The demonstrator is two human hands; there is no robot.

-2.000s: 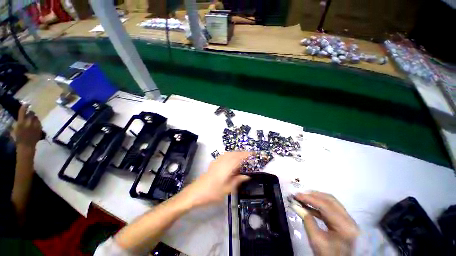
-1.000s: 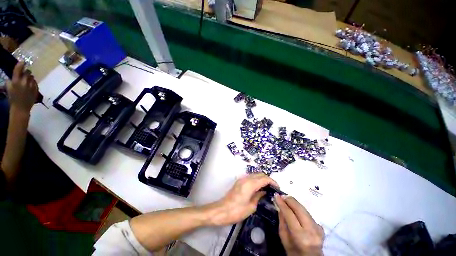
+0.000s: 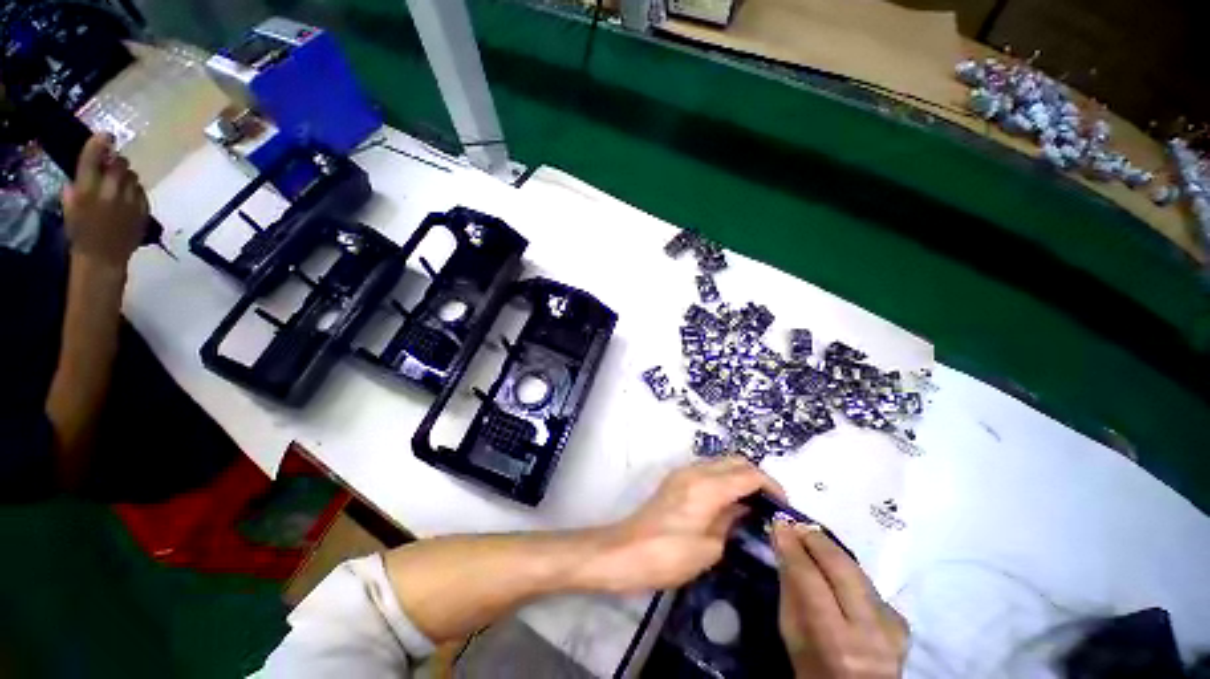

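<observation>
A black plastic housing (image 3: 723, 617) lies at the bottom centre in front of me, partly cut off by the lower edge. My left hand (image 3: 703, 520) grips its upper end, fingertips at the far edge. My right hand (image 3: 839, 604) is at the same upper end, thumb and fingers pinched on a small pale piece (image 3: 786, 525); fingers cover most of it. A loose pile of small circuit boards (image 3: 783, 385) lies on the white table just beyond my hands.
Several black housings (image 3: 524, 391) lie at left. A blue box (image 3: 303, 90) stands behind them beside a neighbour's hand (image 3: 106, 199). A pale metal upright (image 3: 458, 86) and green conveyor (image 3: 743, 173) lie beyond. A black object (image 3: 1128, 647) is at lower right, near thin wires.
My right hand has moved from beside the housing to its upper end, against my left hand, which has also moved there from near the pile. The camera view has shifted.
</observation>
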